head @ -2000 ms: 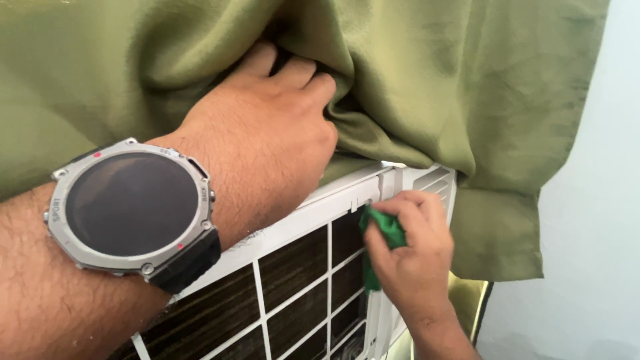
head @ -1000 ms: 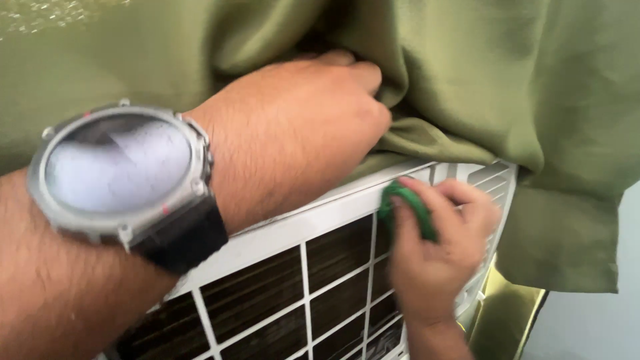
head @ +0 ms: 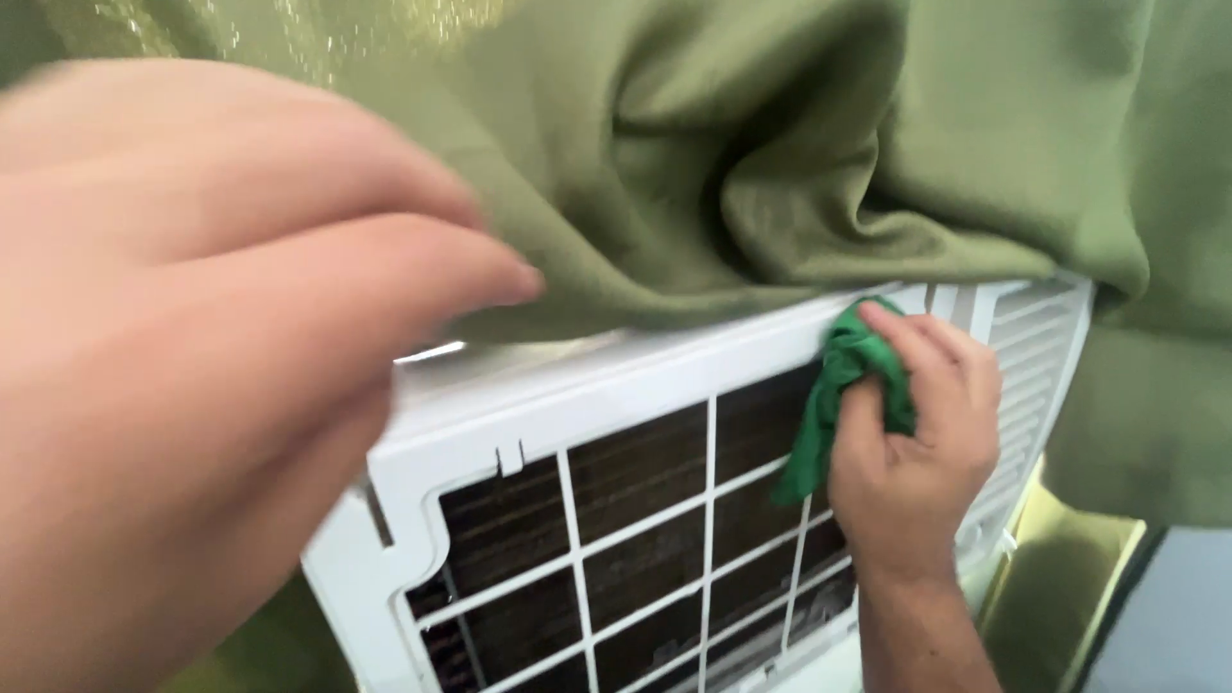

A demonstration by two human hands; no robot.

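My right hand (head: 919, 433) grips a bunched green cloth (head: 852, 371) against the top rim of a white plastic grille frame (head: 664, 371), near its right corner. A loose end of the cloth hangs over the grid, with dark fins visible behind it. Large and blurred at the left is my left hand (head: 241, 318), in front of the green curtain (head: 597, 212); its fingers point right and whether they hold anything cannot be made out. The curtain drapes in folds over the top edge of the unit.
Slatted vents (head: 1035, 356) form the right side of the white unit. Below them is a shiny yellowish panel or fabric (head: 1059, 568) with a dark edge. A pale surface (head: 1169, 616) shows at the lower right.
My left hand has come away from the curtain folds, where it was pressed before, and moved left. More of the grille frame's left part shows. The green cloth remains in my right hand.
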